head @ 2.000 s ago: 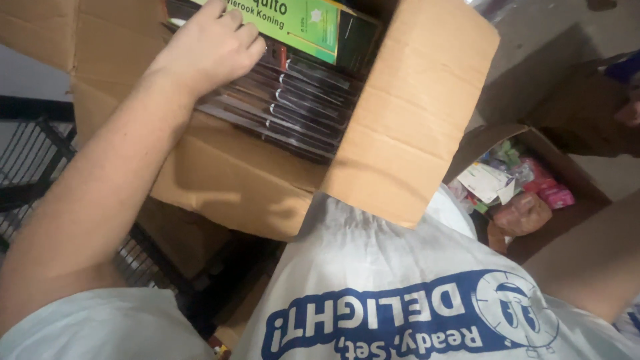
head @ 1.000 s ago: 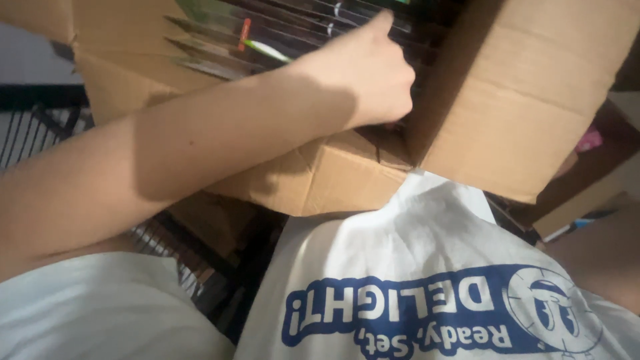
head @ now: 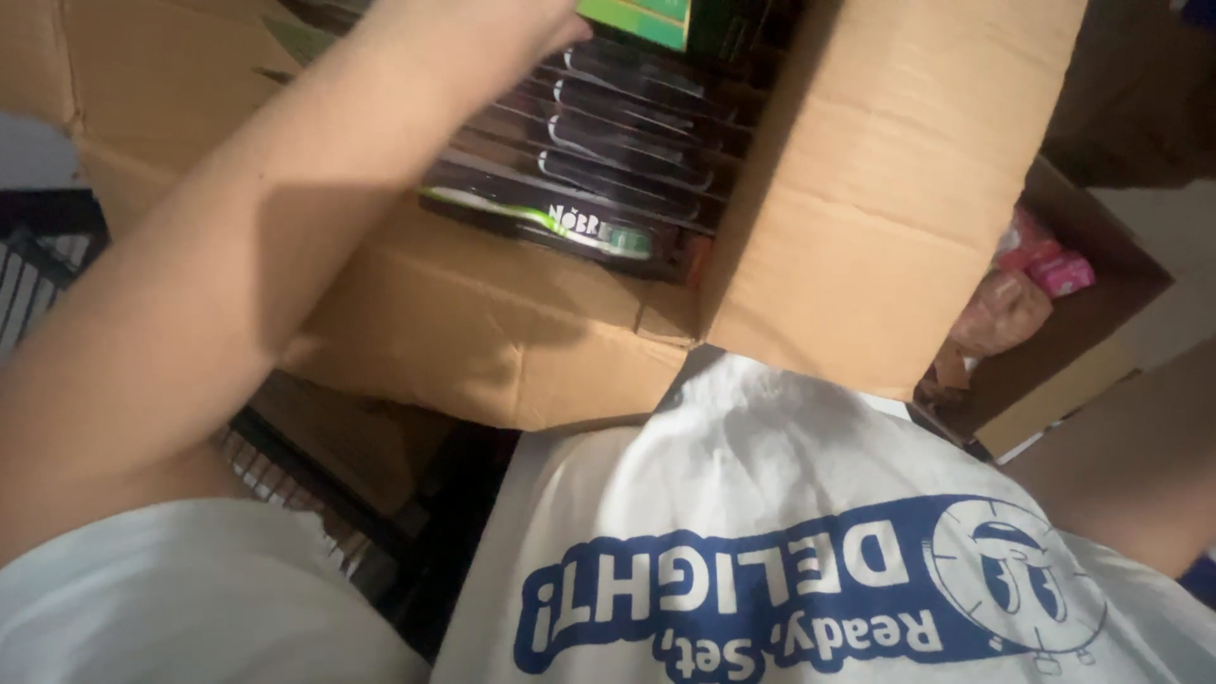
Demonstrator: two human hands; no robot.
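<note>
My left arm reaches from the left across an open cardboard box point(head: 855, 190). My left hand point(head: 560, 24) is at the top edge of the view, largely cut off, with a fingertip beside a green printed package point(head: 646, 19); whether it grips this is hidden. Below it, a row of dark, glossy flat packages point(head: 617, 142) stands closely stacked in the box. The nearest one point(head: 570, 223) has a bright green stripe and white lettering. My right forearm point(head: 1130, 456) shows at the right edge, and my right hand is out of view.
Another open cardboard box point(head: 1092, 313) at the right holds pink packets point(head: 1059, 274) and a brownish wrapped item point(head: 1002, 309). A black wire rack or basket point(head: 285, 475) stands at the lower left. My white printed shirt point(head: 741, 456) touches the near box's corner.
My left hand has moved up from the near right part of the box, uncovering the dark packages. The green package, out of view one second ago, shows again at the top.
</note>
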